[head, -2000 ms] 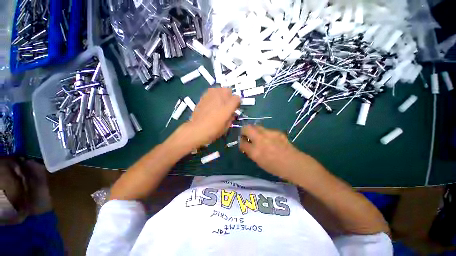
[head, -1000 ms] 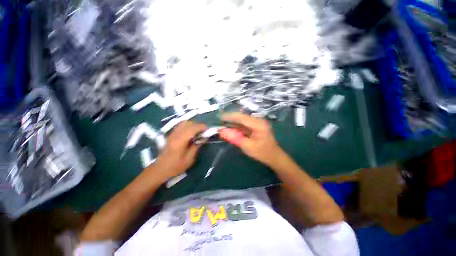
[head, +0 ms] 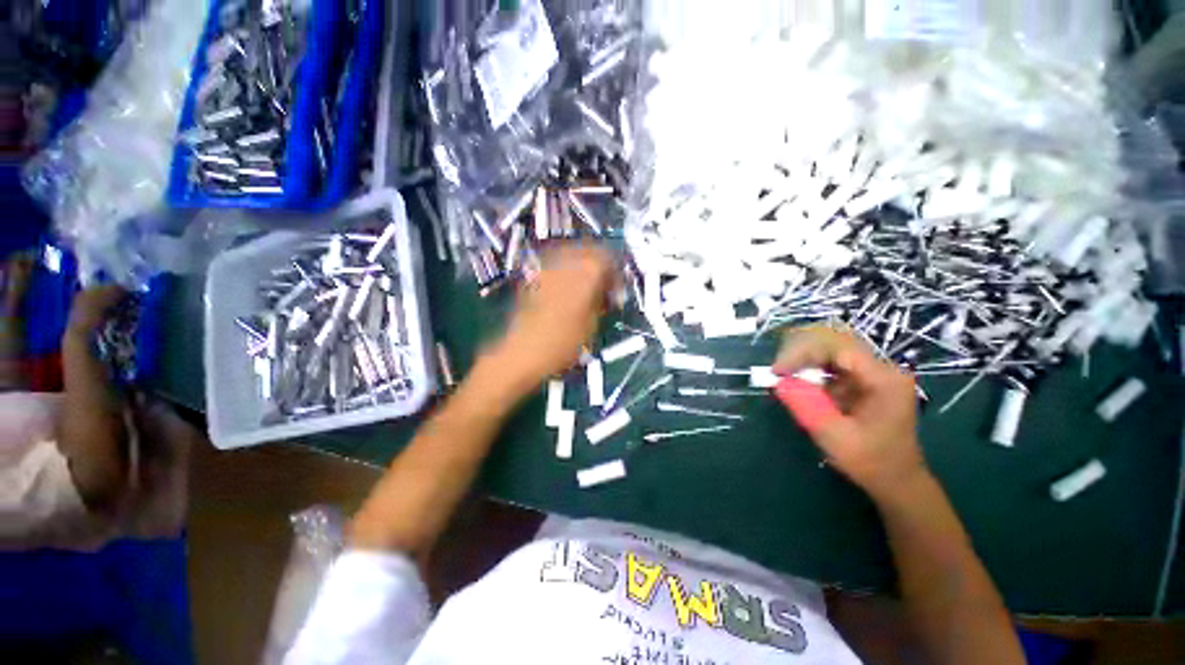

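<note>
My right hand (head: 851,403), with a pink-red cover on its thumb, pinches a white sleeve (head: 764,377) with a thin stem pointing left. My left hand (head: 565,312) is blurred and reaches to the near edge of the silvery metal tubes (head: 559,214) by the clear bag; its fingertips are not clear, so I cannot tell what it holds. Between the hands, several thin stemmed pieces (head: 691,433) and loose white sleeves (head: 602,473) lie on the dark green tabletop.
The translucent bin (head: 419,331) of silvery pieces stands at left, with a blue bin (head: 307,143) behind it. A heap of white sleeves (head: 741,195) and a tangled pile of stemmed pieces (head: 962,286) lie beyond my right hand. Another person's arm (head: 91,403) shows at far left.
One second ago my hands were together on a white piece. Now they are apart, the left forward by the metal tubes, the right holding a sleeve. The camera view has shifted.
</note>
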